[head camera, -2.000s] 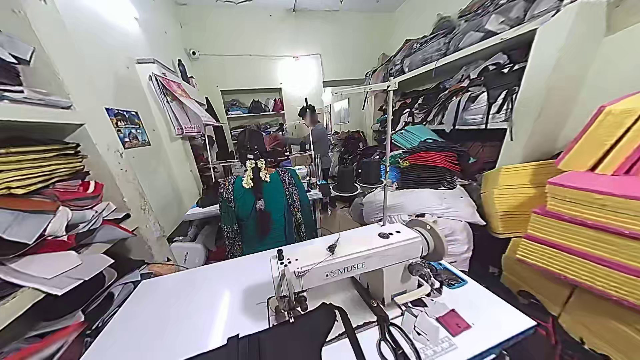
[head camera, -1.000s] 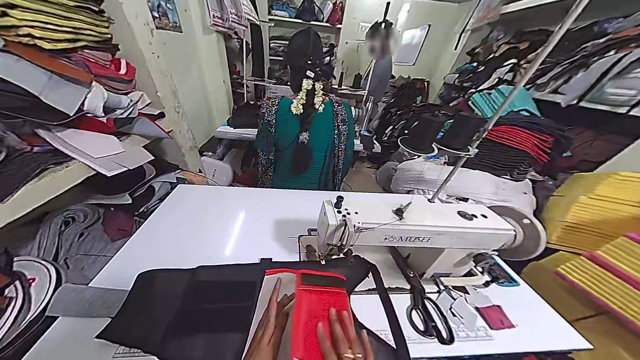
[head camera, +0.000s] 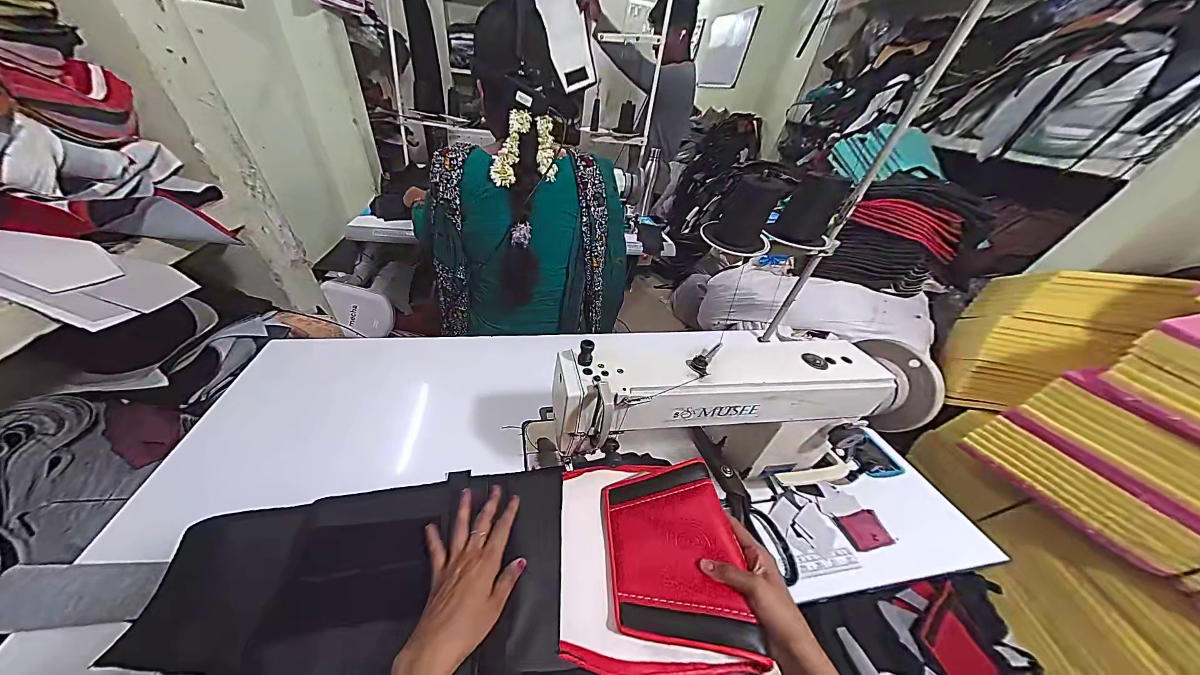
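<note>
My left hand (head camera: 469, 572) lies flat with fingers spread on a large black fabric piece (head camera: 356, 562) on the white table. With thumb on top and fingers beneath, my right hand (head camera: 764, 591) grips the right edge of a red and black stitched panel (head camera: 675, 553). Under that panel shows a white piece with red edging (head camera: 583, 562), beside the black fabric. The far edge of these pieces meets the needle area of the white sewing machine (head camera: 731, 389). Whether they are under the presser foot I cannot tell.
Scissors (head camera: 773, 544) and fabric scraps (head camera: 830, 530) lie right of the work. Yellow and pink stacks (head camera: 1106, 450) stand at the right, cloth piles (head camera: 75, 478) at the left. A seated person (head camera: 525, 244) has their back to me beyond the table (head camera: 319, 394).
My left hand has moved left from the red panel onto the black fabric. My right hand has gone from flat on the panel to gripping its right edge. The view has shifted.
</note>
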